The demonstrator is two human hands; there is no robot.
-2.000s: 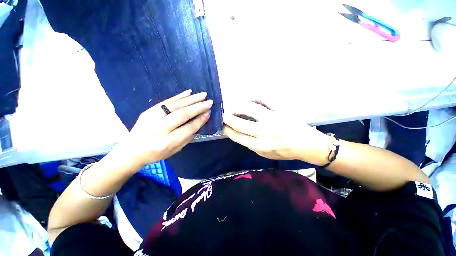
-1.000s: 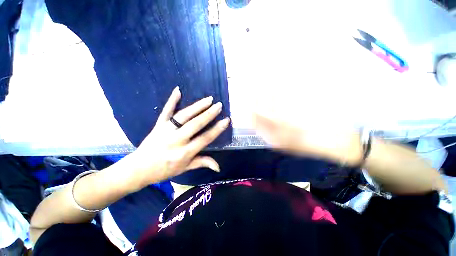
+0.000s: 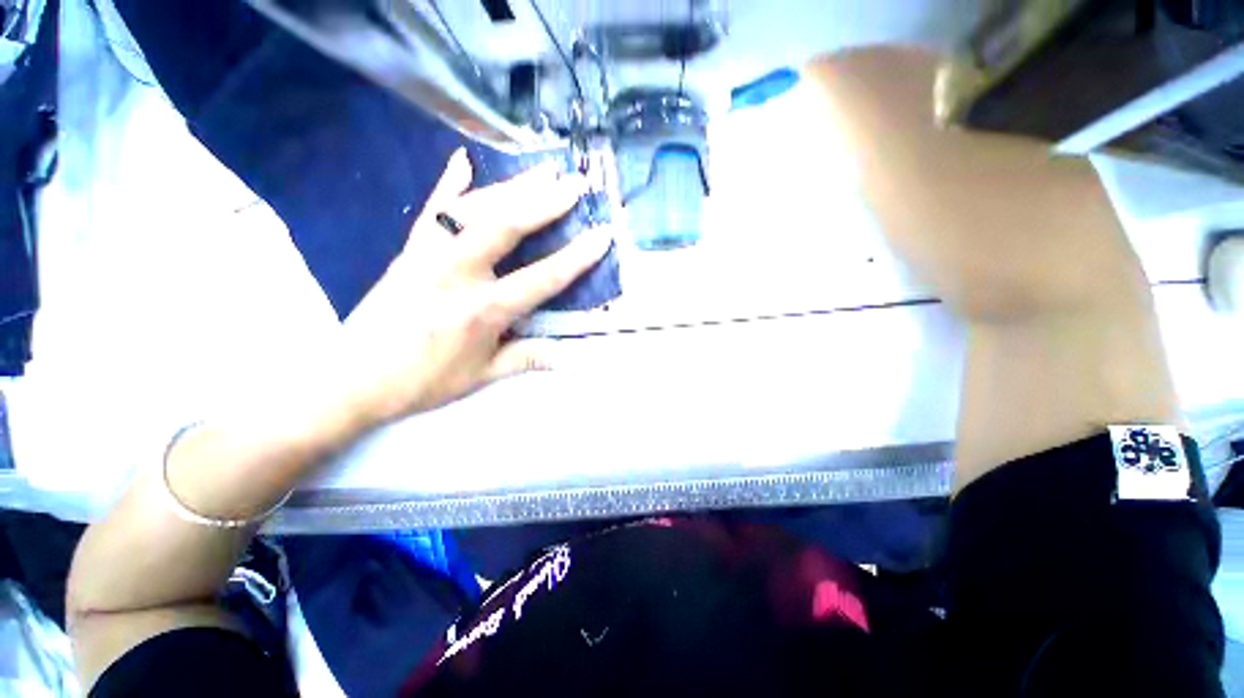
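The dark navy denim panel (image 3: pixel 321 150) lies on the white table and runs up under the sewing machine head (image 3: pixel 409 62). Its near end is at the presser foot (image 3: pixel 587 164). My left hand (image 3: pixel 471 280) lies flat on the panel's near end, palm down, fingers apart, with fingertips just left of and below the foot. My right hand (image 3: pixel 880 109) is blurred and reaches forward at the top, right of the needle area; its fingers are not clear. A small blue object (image 3: pixel 764 89) lies just left of it; I cannot tell whether they touch.
A grey-blue cylinder (image 3: pixel 664 171) stands just right of the foot. A dark machine part (image 3: pixel 1091 82) juts in at the upper right. A ruled tape (image 3: pixel 614 494) runs along the table's front edge. A pale round object (image 3: pixel 1224 270) is at the far right. Navy cloth hangs at the left.
The view has shifted forward, so the machine head and foot now show. My right hand has moved up and away from the table's front. My left hand still rests on the panel.
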